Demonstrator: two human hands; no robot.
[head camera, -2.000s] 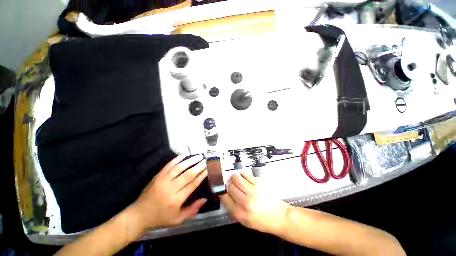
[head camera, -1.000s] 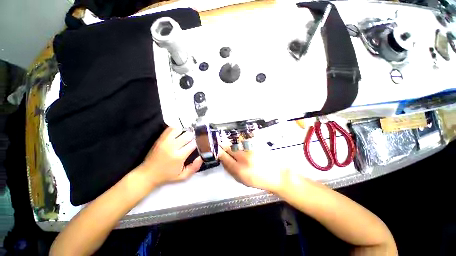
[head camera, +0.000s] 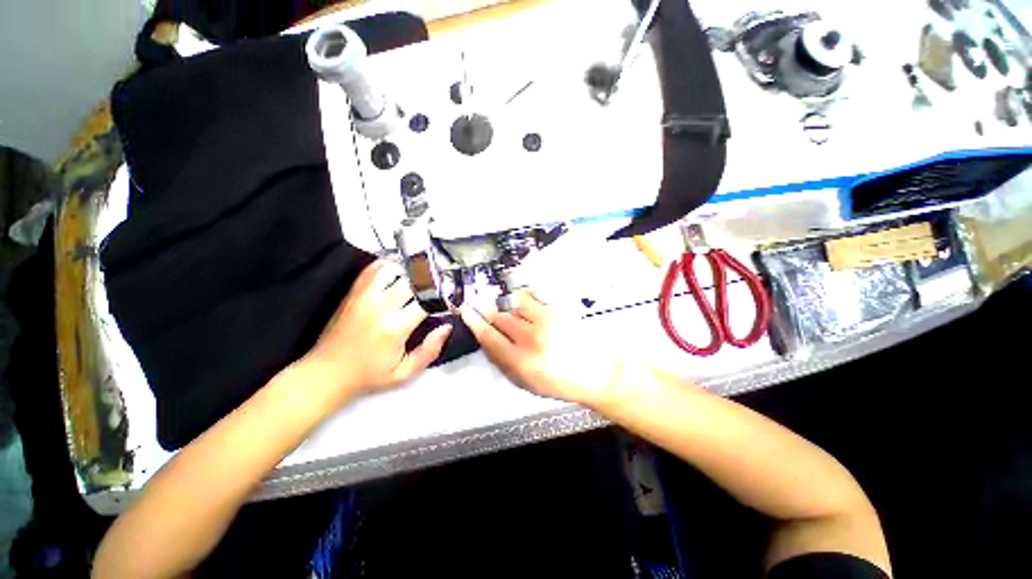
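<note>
A large black garment piece (head camera: 226, 249) lies flat left of the white sewing machine head (head camera: 498, 68). My left hand (head camera: 379, 328) rests on the cloth's right part, fingers at the chrome take-up lever guard (head camera: 423, 271), thumb apart on a black edge. My right hand (head camera: 526, 339) is just right of the guard, its fingertips at the cloth's edge by the small metal needle parts (head camera: 498, 271). The needle point and the fingertips' hold on the cloth are hidden or too blurred to tell.
Red-handled scissors (head camera: 715, 300) lie right of the needle area. A shiny clear packet (head camera: 843, 311) with a tan strip (head camera: 880, 245) lies farther right. A black elastic band (head camera: 693, 147) wraps the machine arm. The measuring tape (head camera: 453, 441) runs along the table's front edge.
The view has shifted, so the machine and scissors sit farther left and higher. Both hands remain close to the needle area. More of the machine arm's blue stripe shows.
</note>
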